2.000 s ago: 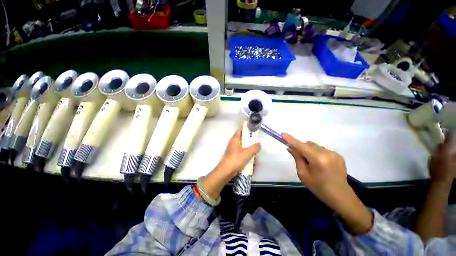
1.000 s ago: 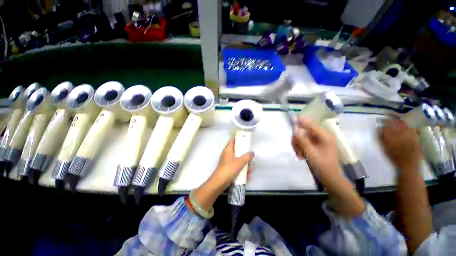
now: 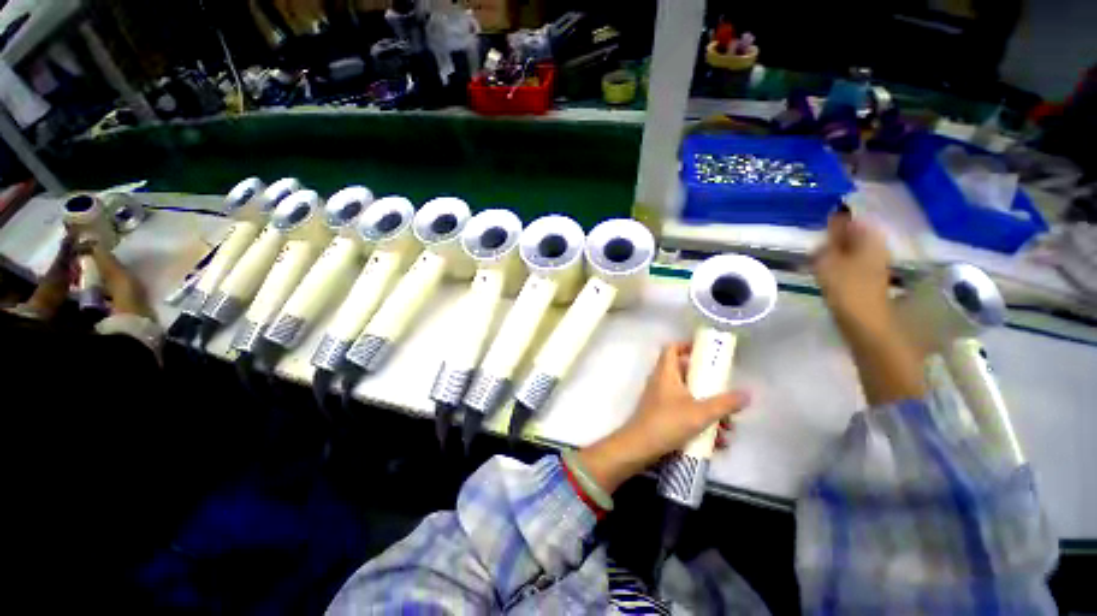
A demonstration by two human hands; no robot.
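My left hand (image 3: 665, 412) grips the handle of a cream hair dryer (image 3: 718, 349), barrel end ring up, just right of the row. Its patterned sleeve shows below my hand, with the black cord beneath. My right hand (image 3: 857, 262) is blurred and raised by the front right corner of the blue parts bin (image 3: 760, 202), which holds small silvery pieces. A small dark spot shows at its fingertips; I cannot tell what it is or whether the hand holds anything. The hammer cannot be made out. Another dryer (image 3: 989, 397) lies to the right, partly behind my right forearm.
A row of cream hair dryers (image 3: 580, 341) lies to the left on the white work surface (image 3: 782, 415). A second blue bin (image 3: 1008, 229) stands at the right. A white post (image 3: 669, 120) rises behind. At the far left, a person's hands (image 3: 118, 286) hold another dryer.
The view has turned left. My right hand has left the held dryer, where it had the hammer, and moved up towards the parts bin. A dryer now lies at the right. My left hand keeps its grip.
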